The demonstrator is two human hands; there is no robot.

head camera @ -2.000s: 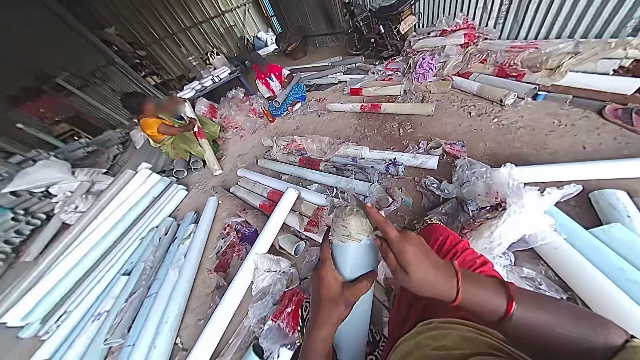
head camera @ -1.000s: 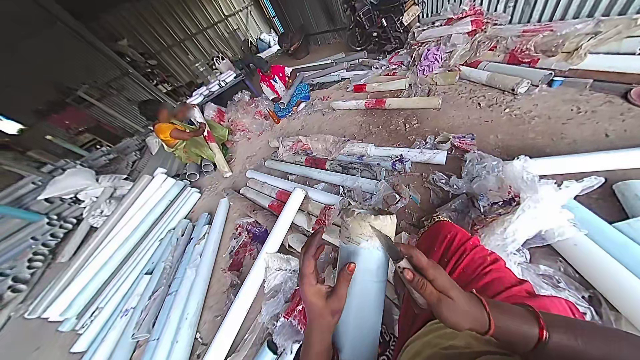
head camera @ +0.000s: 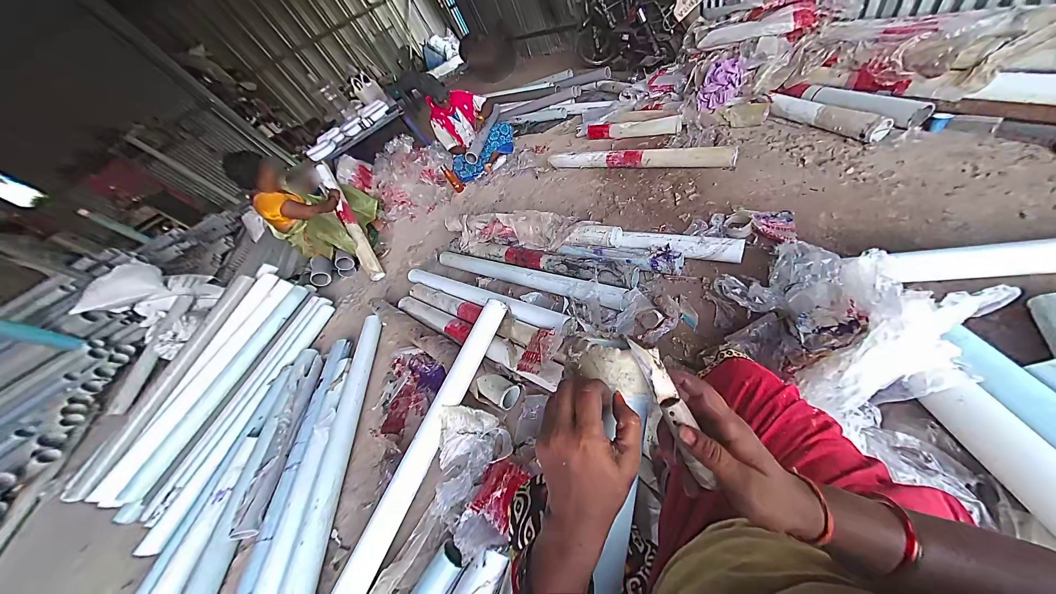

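Note:
A light blue plastic pipe (head camera: 615,536) stands tilted between my knees, its upper end wrapped in a dirty cream-coloured covering (head camera: 612,370). My left hand (head camera: 590,445) rests on that end with its fingers bent over the covering; whether it grips the pipe or a bit of the covering I cannot tell. In my right hand (head camera: 730,454) is a knife-like tool (head camera: 672,404) with a worn, stained surface, held against the right side of the pipe's end. A long white pipe (head camera: 429,445) lies just left of my hands.
Blue and white pipes (head camera: 214,412) lie in a row at the left. More pipes (head camera: 536,279) and crumpled clear plastic wrap (head camera: 841,322) cover the ground ahead and right. Two people sit farther off, one (head camera: 289,206) holding a red-banded pipe (head camera: 351,223), the other (head camera: 462,132) beside plastic scraps.
My left hand has moved from the pipe's side up onto its wrapped end. The tool in my right hand has turned more upright. The view has shifted, showing more at the left.

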